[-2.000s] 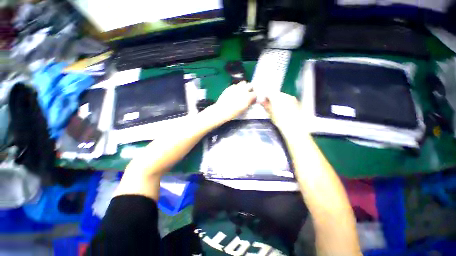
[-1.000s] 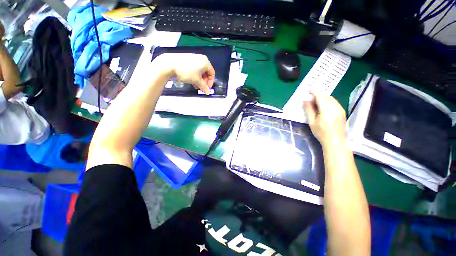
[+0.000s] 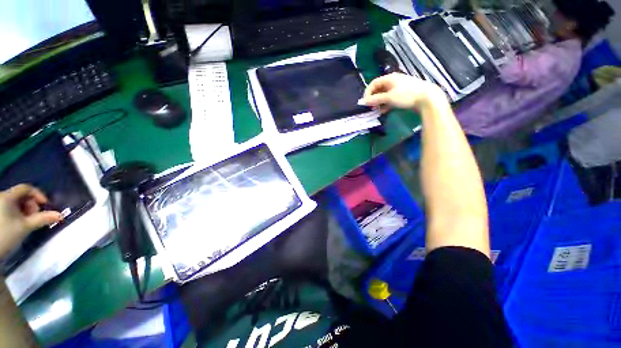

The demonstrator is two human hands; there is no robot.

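A black panel in clear, glaring film (image 3: 221, 204) lies on white sheets at the bench's front edge. A black panel with a white label (image 3: 313, 88) lies on a white stack, right of centre. My right hand (image 3: 402, 94) is over its right edge, with a tiny white piece, seemingly a label, between fingertips. My left hand (image 3: 26, 216), cut off by the left edge, rests thumb and fingers apart at the small label of the left black panel (image 3: 51, 173). A label strip (image 3: 211, 109) lies behind the filmed panel. A black barcode scanner (image 3: 128, 211) stands left of it.
Mouse (image 3: 160, 107) and keyboard (image 3: 54, 88) are at the back left; another keyboard (image 3: 303, 28) is behind the right panel. More stacked panels (image 3: 446, 54) lie at the far right, beside a person in pink (image 3: 545, 78). Blue bins (image 3: 572, 272) stand on the floor.
The view has swung right. My right hand has moved from the label strip to the right panel. My left hand remains at the left panel's label.
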